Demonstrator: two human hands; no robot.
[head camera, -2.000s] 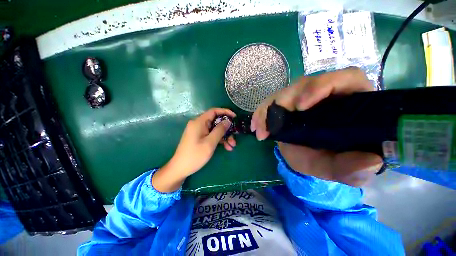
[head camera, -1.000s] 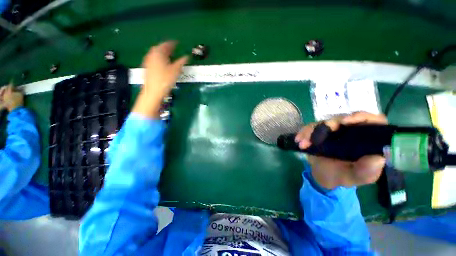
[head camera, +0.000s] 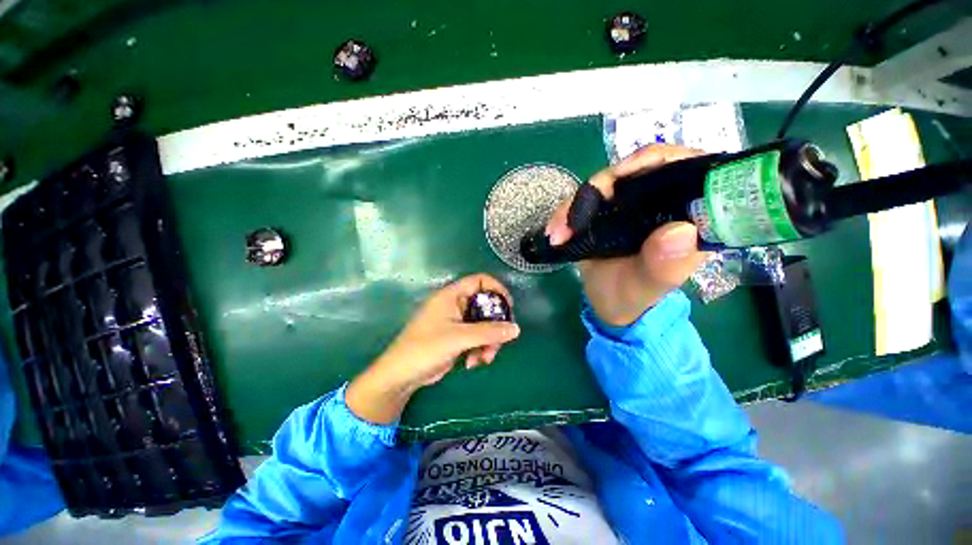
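Observation:
My left hand (head camera: 442, 339) holds a small round dark assembly (head camera: 489, 308) with silvery details in its fingertips, a little below the screw dish. My right hand (head camera: 640, 240) is closed around the thick black electric screwdriver (head camera: 751, 199), which has a green-and-white label. The driver's dark tip (head camera: 536, 250) is over the lower part of the round, speckled screw dish (head camera: 522, 208); whether it touches the screws I cannot tell. Another small round assembly (head camera: 266, 247) stands on the green mat, left of my left hand.
A black blister tray (head camera: 101, 341) lies at left. Round units (head camera: 354, 60) stand on the green strip beyond the white rail (head camera: 416, 112). Clear bags (head camera: 671, 128) lie beyond the driver. A black device (head camera: 797, 314) and a white-and-yellow paper (head camera: 898, 250) are at right.
My left hand has come back from the white rail to the front of the mat with a unit in its fingertips. The driver tip now points over the dish, and the view has shifted.

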